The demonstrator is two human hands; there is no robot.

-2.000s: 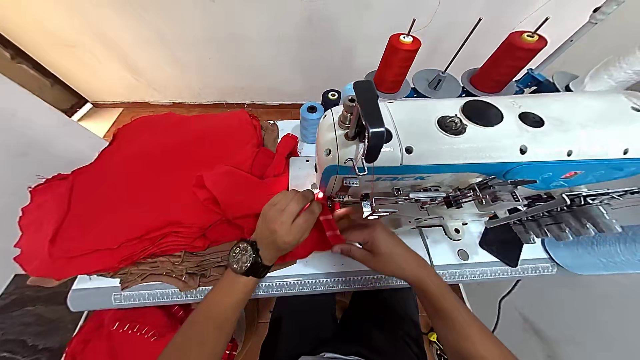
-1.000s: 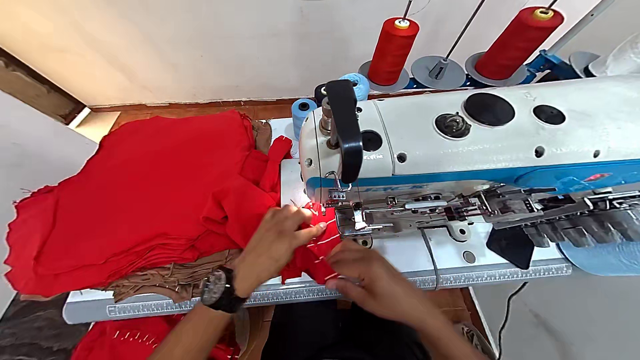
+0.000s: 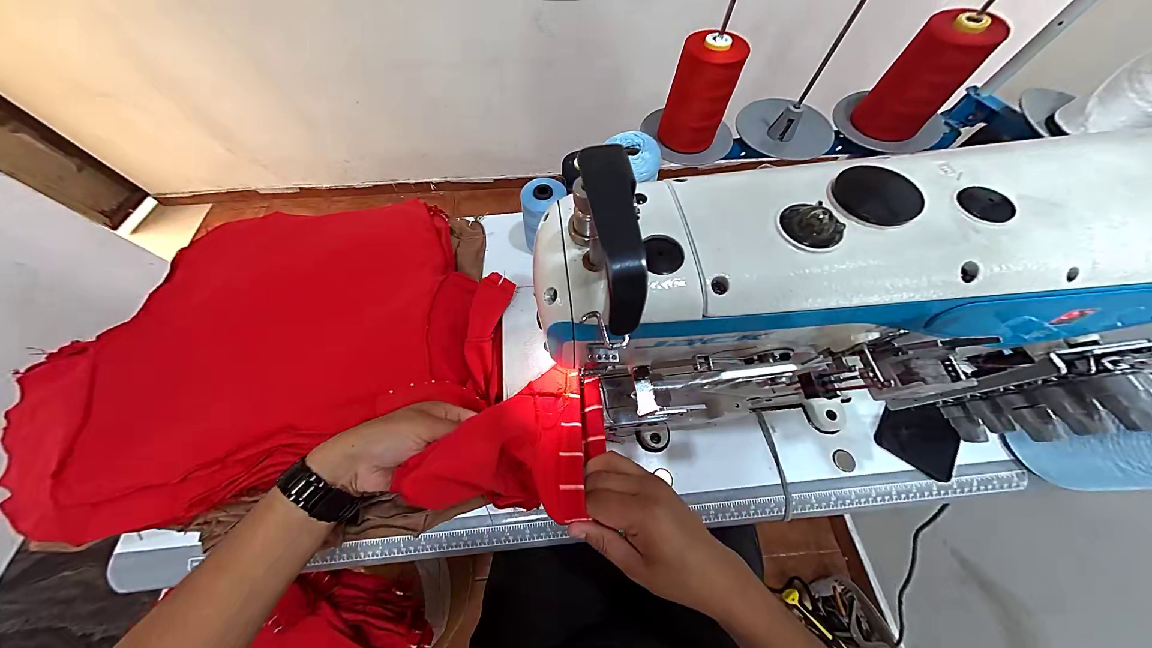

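A red fabric piece [image 3: 504, 441] with pale stripes along its right edge runs up under the needle area of a white and blue Jack sewing machine [image 3: 810, 243]. My right hand [image 3: 634, 522] pinches the striped edge near the table's front. To the left, my left hand [image 3: 396, 445], with a black watch at the wrist, has the fabric's left part at its fingers; its fingertips are partly hidden, so its grip is unclear. A lamp lights the cloth beside the presser foot. Left of the machine lies a stack of red fabric pieces [image 3: 261, 333] over brown cloth [image 3: 387, 515].
Red thread cones [image 3: 704, 90] stand on a rack behind the machine, with a light blue thread spool [image 3: 541, 211] near its head. A ruler tape [image 3: 432, 543] lines the table's front edge. Red cloth [image 3: 346, 612] lies below, and a container of tools [image 3: 832, 612] stands lower right.
My left hand has moved left, away from the needle area. My right hand is now at the striped edge, and more of the fabric piece lies exposed between my hands.
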